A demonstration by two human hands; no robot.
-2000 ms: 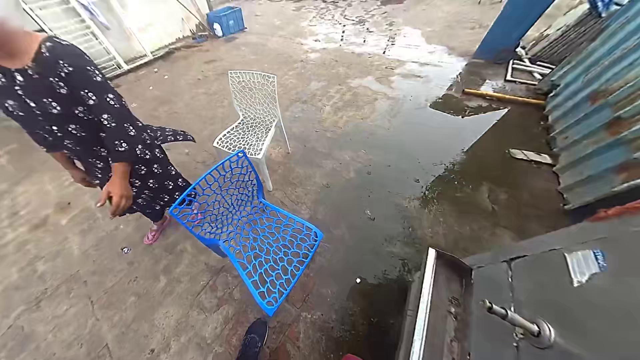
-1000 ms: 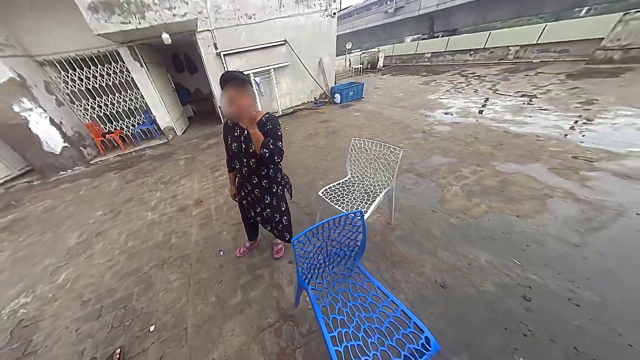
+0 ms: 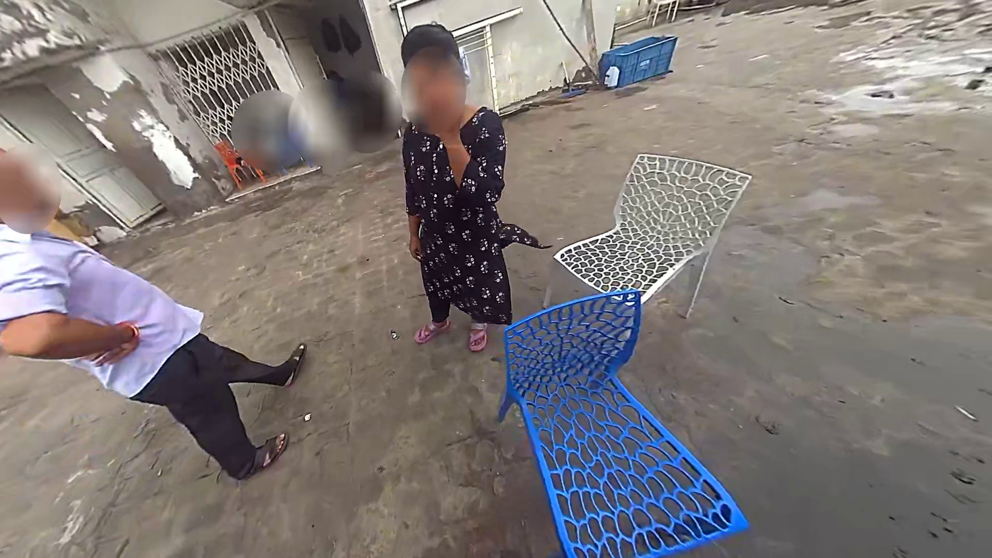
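Neither my left hand nor my right hand shows in the head view, so what they hold or touch is hidden. Nearest to me stands a blue plastic chair (image 3: 612, 442) with an openwork web pattern, at the lower right of centre. Just behind it is a white chair (image 3: 666, 217) of the same pattern. A person in a dark patterned dress (image 3: 465, 225) stands to the left of the chairs, one hand raised to the face. At the left edge another person in a light shirt (image 3: 101, 302) and dark trousers has a hand at the waist.
The ground (image 3: 349, 434) is worn paving with damp patches. A blue plastic crate (image 3: 639, 60) stands by the far wall. At the back left are a lattice gate (image 3: 221, 74), an orange chair (image 3: 236, 164) and a pale door (image 3: 97, 151).
The view has swung left and up from the metal sheets and grey surface. The person in the dark dress, with arms low two seconds ago, has a hand at the face. A second person is now visible.
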